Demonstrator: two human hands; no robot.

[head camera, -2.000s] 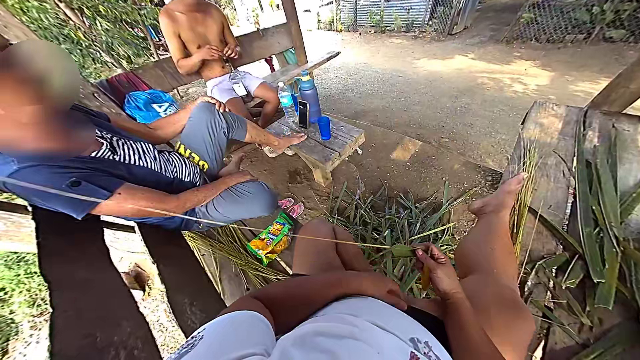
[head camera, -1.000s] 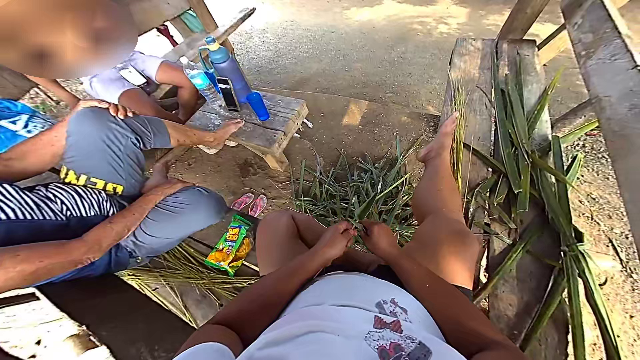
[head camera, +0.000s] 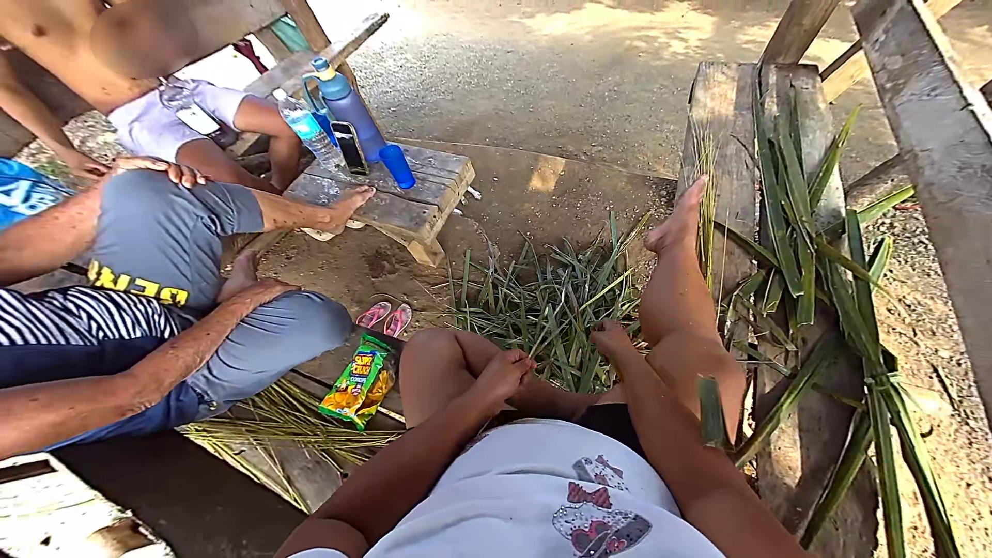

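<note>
My left hand [head camera: 505, 377] is above my bent knee, its fingers curled together; whether a thin strip is pinched in them cannot be made out. To its right, my right hand [head camera: 612, 339] is held apart from it over my lap, fingers bent, its hold unclear. Beyond both hands, a heap of green leaf strips [head camera: 554, 298] covers the ground. Long green leaves [head camera: 798, 209] lie on the wooden bench at the right, with a bundle of thin midribs [head camera: 706, 209] beside my foot. More thin midribs [head camera: 287, 426] lie on the bench at the left.
A green snack bag [head camera: 360, 384] lies by the left midribs, near pink slippers [head camera: 385, 318]. A low wooden table [head camera: 434, 186] holds a blue cup [head camera: 397, 166], a phone [head camera: 349, 147], a blue flask [head camera: 353, 112] and a plastic bottle [head camera: 310, 132]. Two people sit at the left.
Two seconds ago a long thin strip stretched from my right hand across to the left; it is not visible now. My hands, close together one second ago, are now farther apart.
</note>
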